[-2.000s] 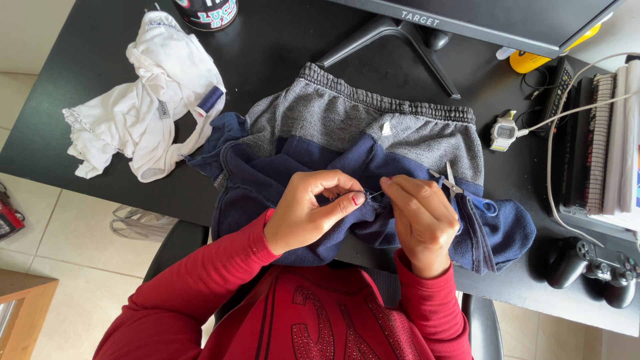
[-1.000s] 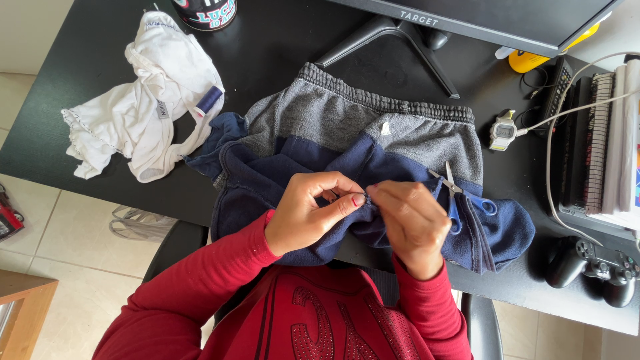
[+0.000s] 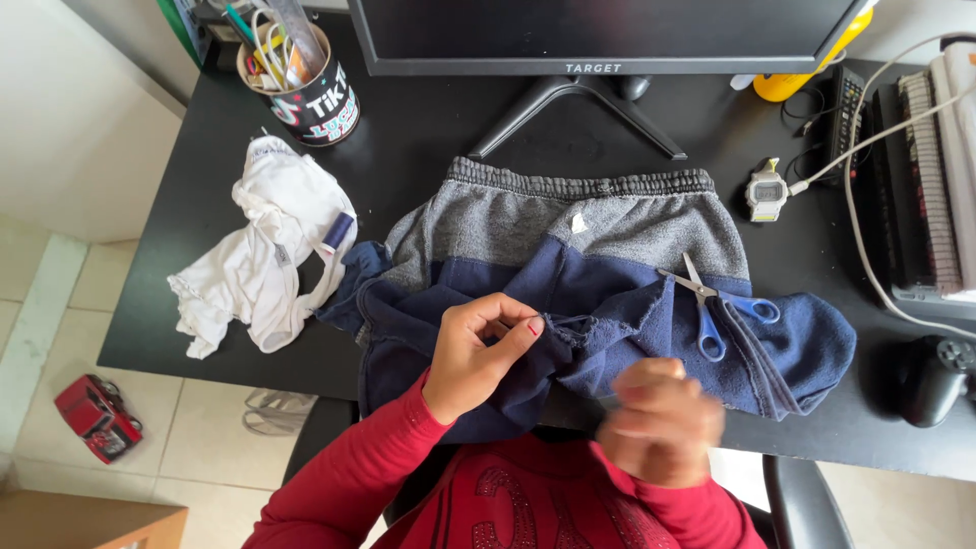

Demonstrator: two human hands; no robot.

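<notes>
Grey and navy fleece pants (image 3: 503, 229) with an elastic waistband lie across the desk edge. My left hand (image 3: 484, 347) pinches the torn navy cloth edge between thumb and index finger, near the middle of the garment. My right hand (image 3: 663, 423) is blurred, away from that edge and lower to the right; whether it holds a needle or thread cannot be seen. Blue-handled scissors (image 3: 705, 291) lie with parted blades on the navy cloth, above my right hand. A spool of dark blue thread (image 3: 337, 232) rests on a crumpled white garment (image 3: 267, 229) at the left.
A monitor (image 3: 595, 67) stands at the back, with a pen cup (image 3: 316, 99) to its left. On the right are a digital watch (image 3: 766, 192), a white cable (image 3: 850, 206), a remote control (image 3: 846, 114), notebooks (image 3: 926, 175) and a game controller (image 3: 938, 381). A red toy car (image 3: 99, 418) is on the floor.
My right hand has moved away from my left, down and to the right, uncovering more of the torn edge. My left hand keeps its pinch. The view has shifted, showing more of the desk's back.
</notes>
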